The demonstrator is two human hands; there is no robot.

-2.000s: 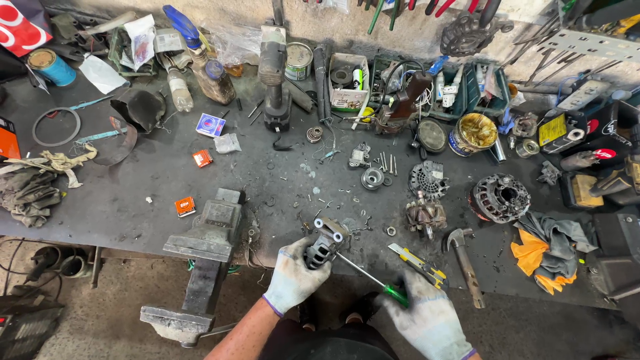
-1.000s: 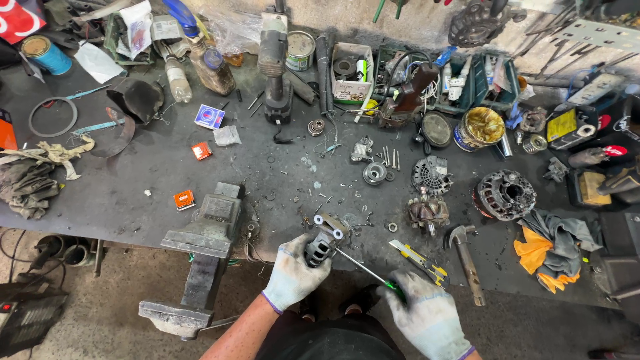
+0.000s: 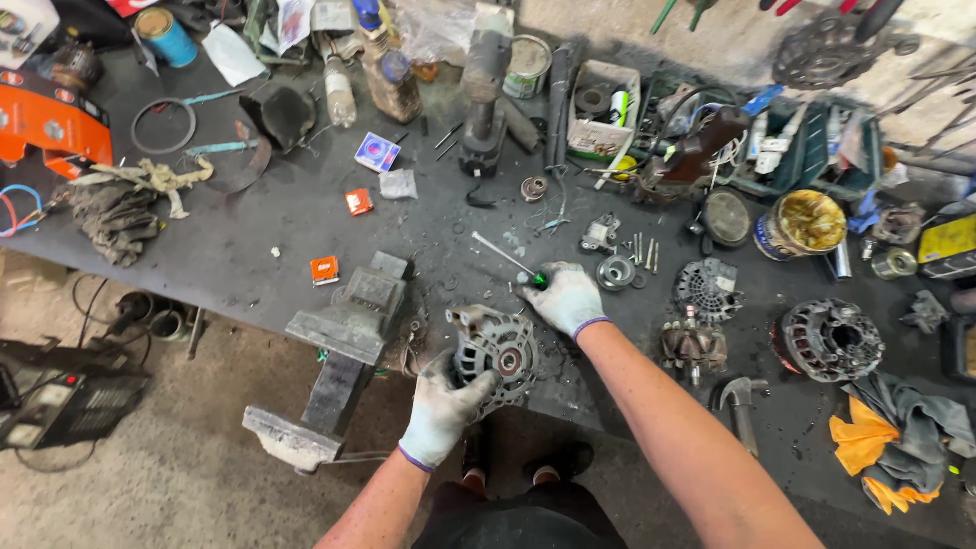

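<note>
In a white work glove, my left hand [image 3: 448, 404] grips an alternator end housing [image 3: 509, 354] at the bench's front edge, its round bearing seat facing up. Further back, my gloved right hand [image 3: 566, 299] is closed on the green handle of a screwdriver [image 3: 503, 252], whose shaft points to the back left over the bench top. Right of that hand lie a pulley [image 3: 615, 272], several bolts [image 3: 645, 252] and a small metal bracket part [image 3: 600, 232]. An alternator rotor [image 3: 694, 347] lies below a round slotted end cover [image 3: 709, 290].
A bench vise [image 3: 358, 309] juts over the front edge, left of my left hand. To the right are a claw hammer [image 3: 741, 412], an alternator stator assembly [image 3: 829, 339], orange and grey gloves [image 3: 900, 438] and an open tub of grease [image 3: 804, 223]. A cordless tool [image 3: 486, 99] stands behind.
My right hand has moved away from the housing, back over the bench, with the screwdriver. My left hand has turned the housing so its round face shows. The knife beside the hammer is no longer visible.
</note>
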